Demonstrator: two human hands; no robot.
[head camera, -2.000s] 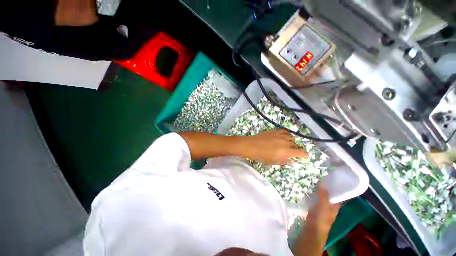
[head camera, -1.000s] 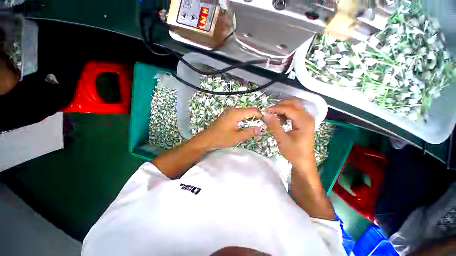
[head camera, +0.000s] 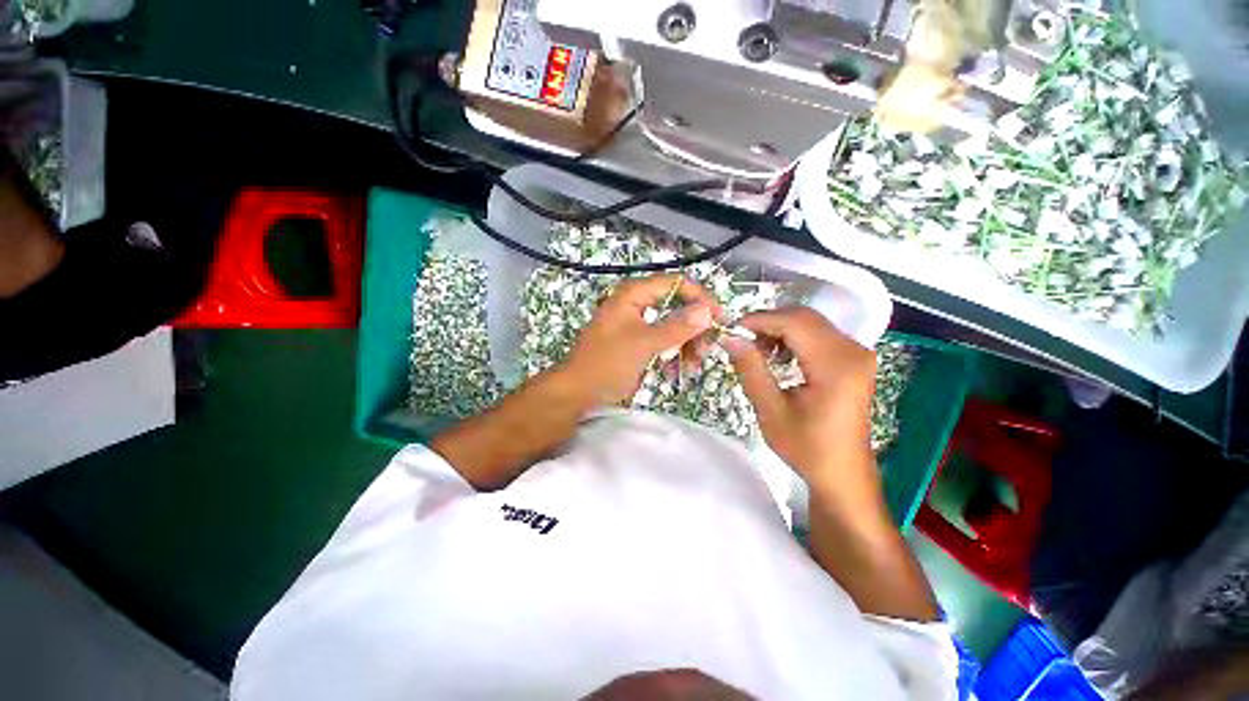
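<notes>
My left hand (head camera: 633, 345) and my right hand (head camera: 818, 377) meet over the lap-side parts tub (head camera: 860, 290), with thumbs and index fingers pinched. A small white-and-green workpiece (head camera: 738, 332) shows between the fingertips, its white end at my right fingers. A thin yellow-green strip stands up by my left fingers. The fingers partly hide the piece. The tub below holds many loose white-and-green parts and sits over the green crate (head camera: 388, 295).
The bench machine (head camera: 712, 96) and a controller with red digits (head camera: 559, 75) stand ahead. A black cable (head camera: 589, 263) loops over the lap-side tub. The upper parts tub (head camera: 1171, 367) is at right. Red stools (head camera: 236, 267) flank the crate. Another person's arm (head camera: 25, 247) is at far left.
The view has swung right. Two seconds ago my left hand lay on the parts and my right hand was at the tub's near edge; now both meet at the fingertips on a small piece.
</notes>
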